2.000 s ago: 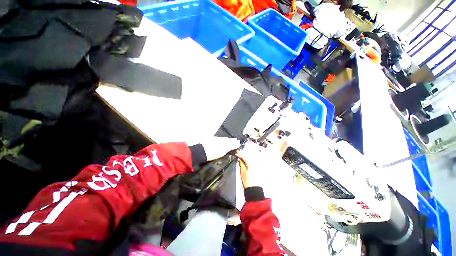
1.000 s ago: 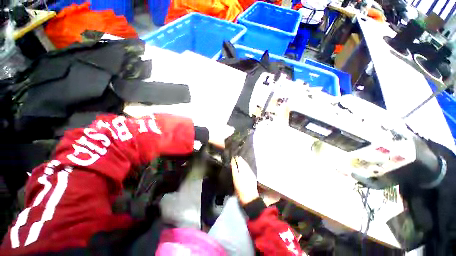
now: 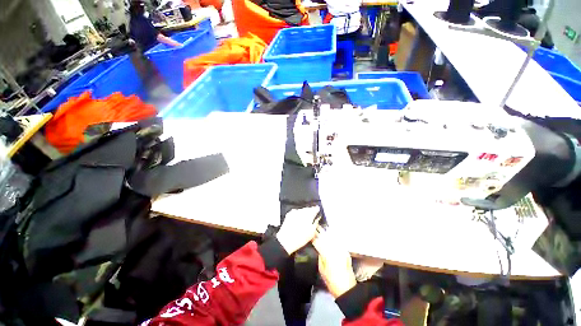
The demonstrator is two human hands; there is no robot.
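Observation:
A black fabric panel (image 3: pixel 299 187) runs from under the needle area of the white sewing machine (image 3: pixel 439 143) towards me, over the table's front edge and down. My left hand (image 3: pixel 298 229) holds the panel near the table's front edge. My right hand (image 3: pixel 334 260) is just right of it, fingertips at the panel's right edge, close to my left fingertips. The exact finger grip is blurred. The presser foot and needle (image 3: pixel 320 167) are at the machine's left end, beyond my hands.
A spare black strip (image 3: pixel 185 174) lies on the left tabletop. Stacked black and camouflage pieces (image 3: pixel 83 210) heap at left. Blue crates (image 3: pixel 299 48) and orange fabric (image 3: pixel 95 118) are behind. Dark crumpled cloth (image 3: pixel 302 99) lies behind the machine. A person (image 3: pixel 145 28) is at the far left.
The view has turned and levelled. The hands were near the needle and are now at the table's front edge, close together, with the black panel stretched straight from the machine.

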